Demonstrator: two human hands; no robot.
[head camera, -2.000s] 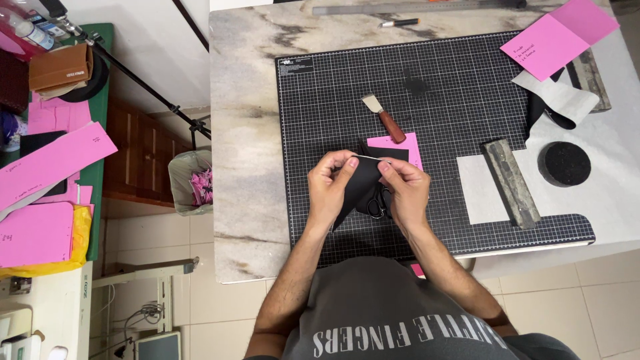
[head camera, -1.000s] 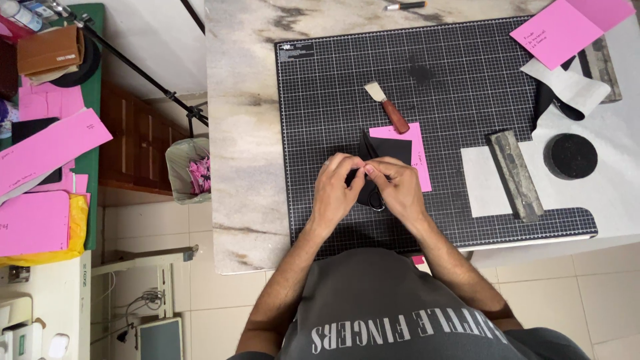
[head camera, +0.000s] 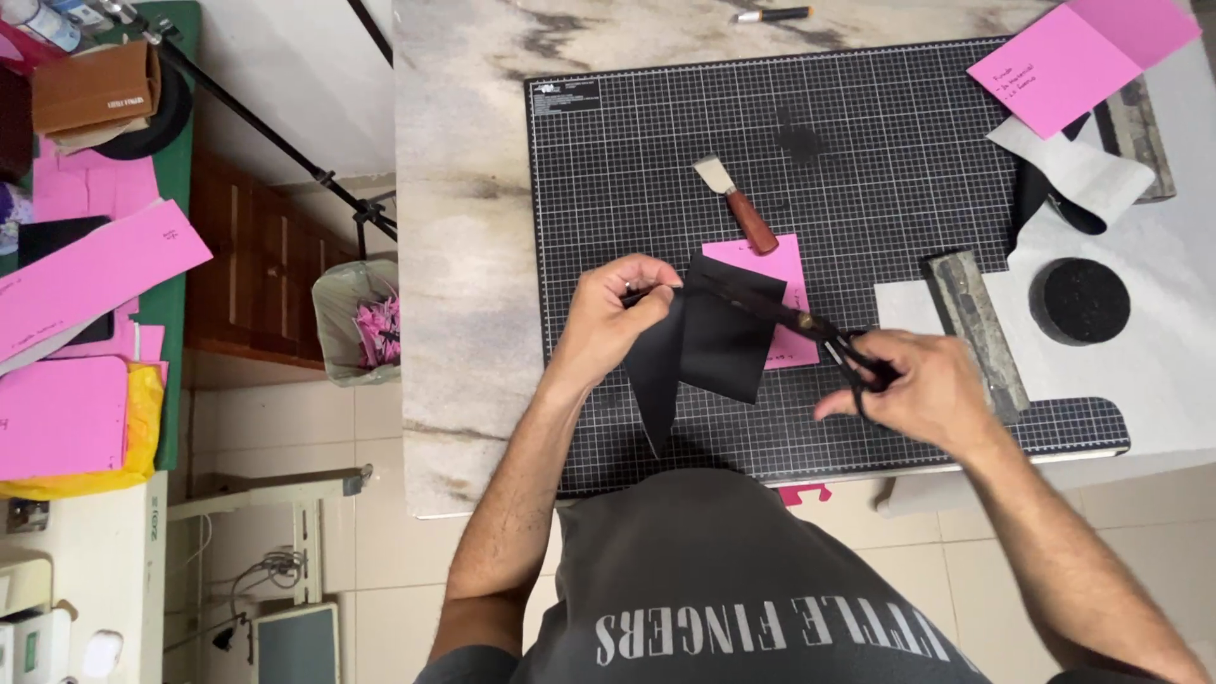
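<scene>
My left hand (head camera: 622, 309) pinches the top edge of a thin black sheet piece (head camera: 654, 366), which hangs to a point below the fingers. In my right hand (head camera: 912, 385) is a pair of black scissors (head camera: 807, 323), its blades reaching left over another black piece (head camera: 727, 342). Whether the blades touch either piece I cannot tell. Under the black piece lies a pink card (head camera: 796, 347) with writing. A skiving knife with a wooden handle (head camera: 752, 223) rests just above, its handle end on the card.
The gridded cutting mat (head camera: 627, 190) lies on a marble-patterned table (head camera: 465, 237). To the right are a weight bar (head camera: 974, 332), a round black block (head camera: 1080, 300), a second bar (head camera: 1137, 142) and pink cards (head camera: 1054, 71). A craft knife (head camera: 771, 15) lies at the far edge.
My two hands, close together at the black piece before, are now apart. The right one has moved to the right and now holds the scissors.
</scene>
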